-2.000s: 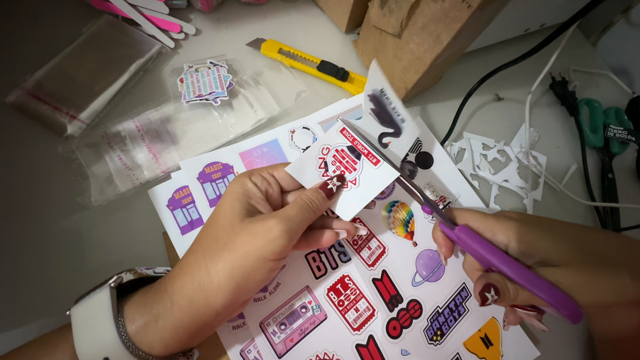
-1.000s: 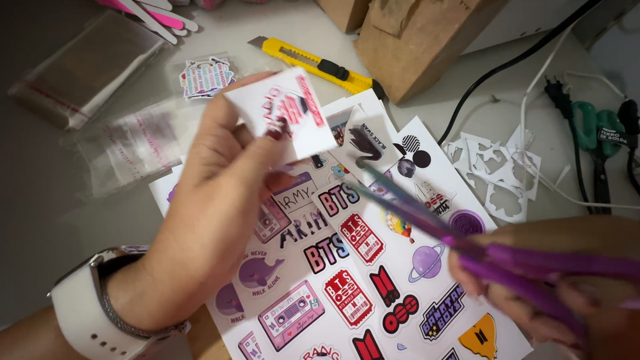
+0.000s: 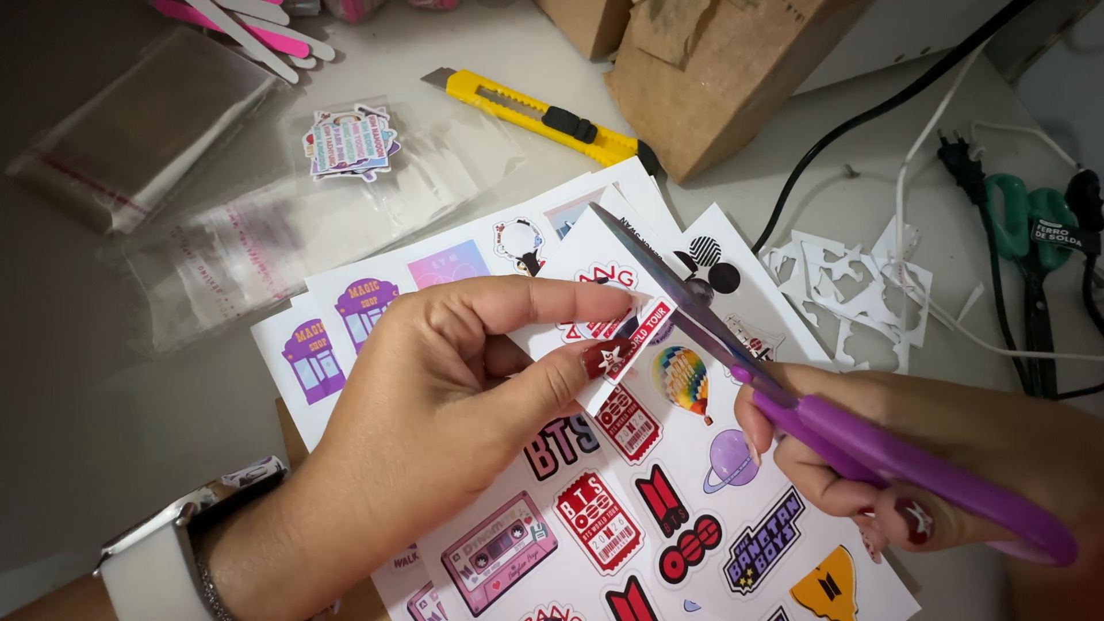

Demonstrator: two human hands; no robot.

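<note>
My left hand [image 3: 466, 405] pinches a small white piece of sticker paper [image 3: 565, 280] with red print between thumb and index finger. Purple-handled scissors [image 3: 828, 423] are held in my right hand [image 3: 897, 448], their blades lying along the right edge of that piece and nearly closed together. Under both hands lie printed sticker sheets [image 3: 526, 595] with a cassette, tickets, a balloon and a planet. The lower part of the held piece is partly hidden by my left thumb.
A yellow utility knife [image 3: 535, 112] lies beyond the sheets, near a cardboard box [image 3: 716, 78]. Cut stickers [image 3: 352, 142] rest on clear plastic sleeves [image 3: 319, 241] at left. Paper offcuts [image 3: 862, 293], cables and green-handled scissors [image 3: 1026, 224] are at right; nail files [image 3: 250, 34] at upper left.
A second ago the piece was raised at upper left, apart from the scissors. My left hand has brought it down and right, and the scissor blades are now at its edge.
</note>
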